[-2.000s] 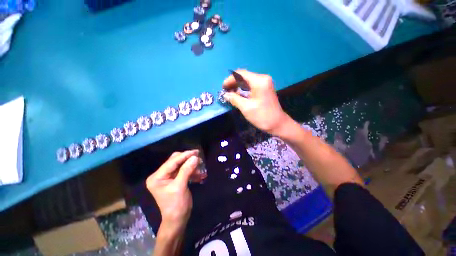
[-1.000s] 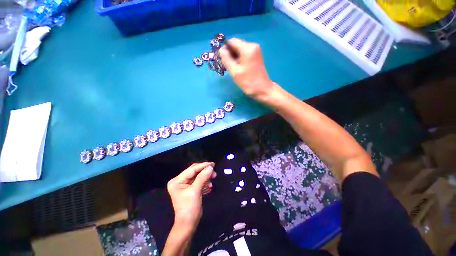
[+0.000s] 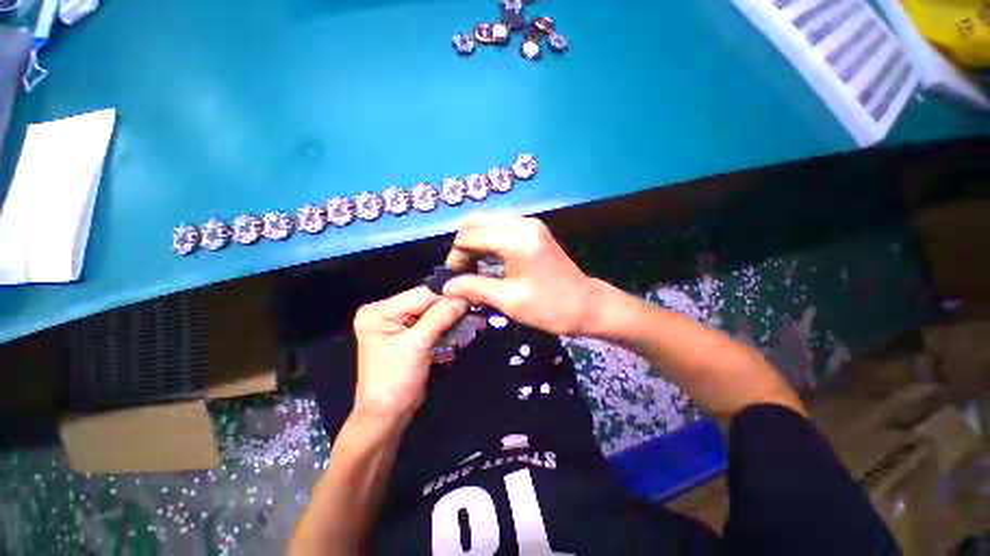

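My left hand (image 3: 396, 350) and my right hand (image 3: 530, 278) meet above my lap, just off the table edge. A small dark piece (image 3: 440, 279) shows between their fingertips, pinched by my right hand; whether it is an ornament's back or a tool is unclear. A shiny, partly see-through piece (image 3: 458, 335) shows under my left fingers, in my left hand. A row of silver rhinestone ornaments (image 3: 367, 205) lies along the near table edge. A loose pile of ornaments (image 3: 500, 34), with dark, white and coppery faces, lies farther back.
The teal table (image 3: 293, 109) bears a folded white paper (image 3: 56, 201) at left and a white slatted tray (image 3: 841, 60) at right. A yellow item (image 3: 955, 33) is at the top right corner. White bits lie on my dark trousers and the floor. A blue plastic item (image 3: 673, 462) is below.
My right hand went to the loose pile and has come back to my left hand above my lap. A dark piece now shows between them. The view has shifted.
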